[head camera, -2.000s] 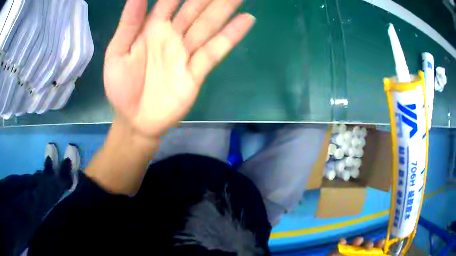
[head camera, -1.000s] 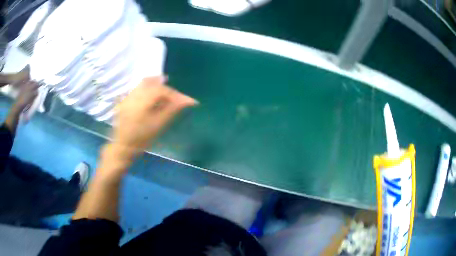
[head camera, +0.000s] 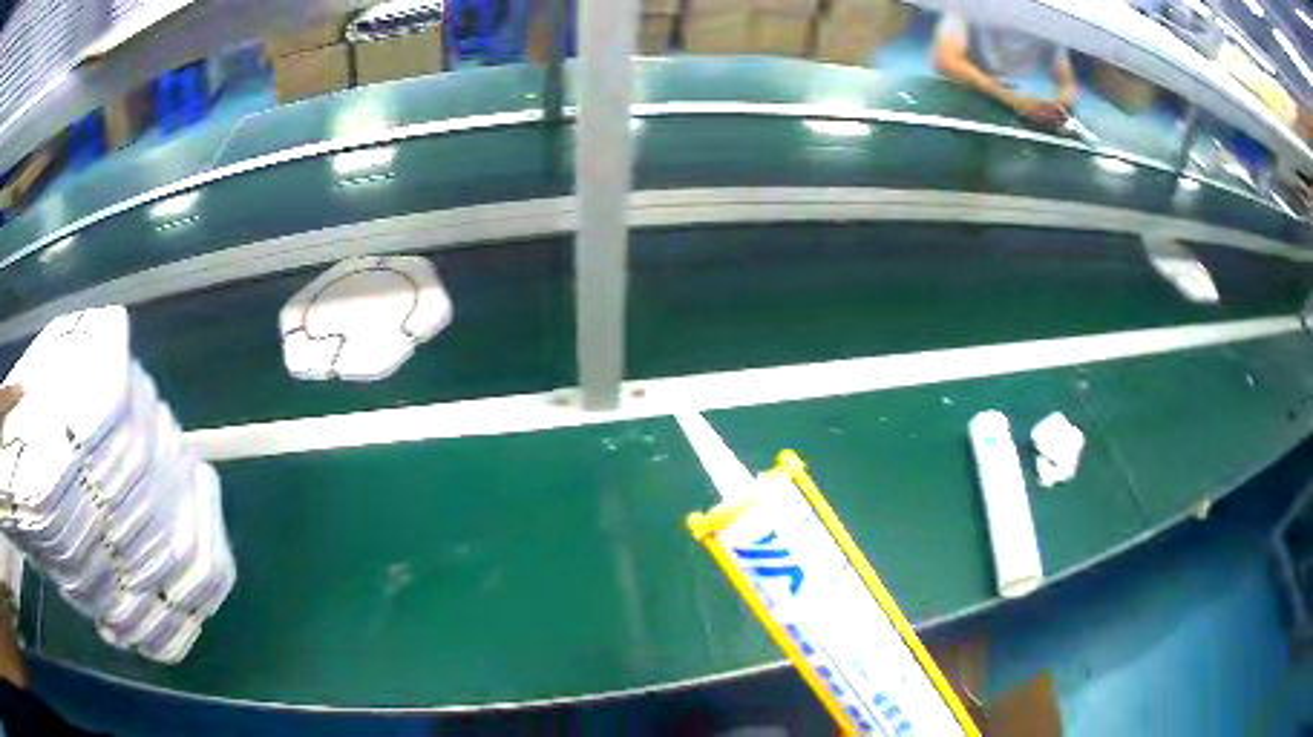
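Note:
A caulking gun with a yellow frame (head camera: 864, 590) holds a white sealant cartridge (head camera: 828, 605) with blue print. Its pale tapered nozzle (head camera: 716, 455) points up and left over the green bench. The rear of the gun is cut off by the bottom edge, and my right hand is out of the picture. A tall pile of white housings (head camera: 159, 518) stands at the left. A bit of skin (head camera: 9, 398) shows at the left edge against the pile's top, with a forearm below. It looks like my left hand, almost wholly cut off, its grip hidden.
A white housing with a dark wire (head camera: 367, 320) lies on the green belt beyond the pale rail (head camera: 864, 377). A grey post (head camera: 602, 216) rises from the rail. A loose white tube (head camera: 1005, 504) and crumpled white wipe (head camera: 1058, 446) lie at right. A person (head camera: 1008, 72) works across the line.
The view has lifted and shows the far belts. The gun now appears nearer the middle and tilts left. My left hand has gone from over the bench to the left edge or beyond.

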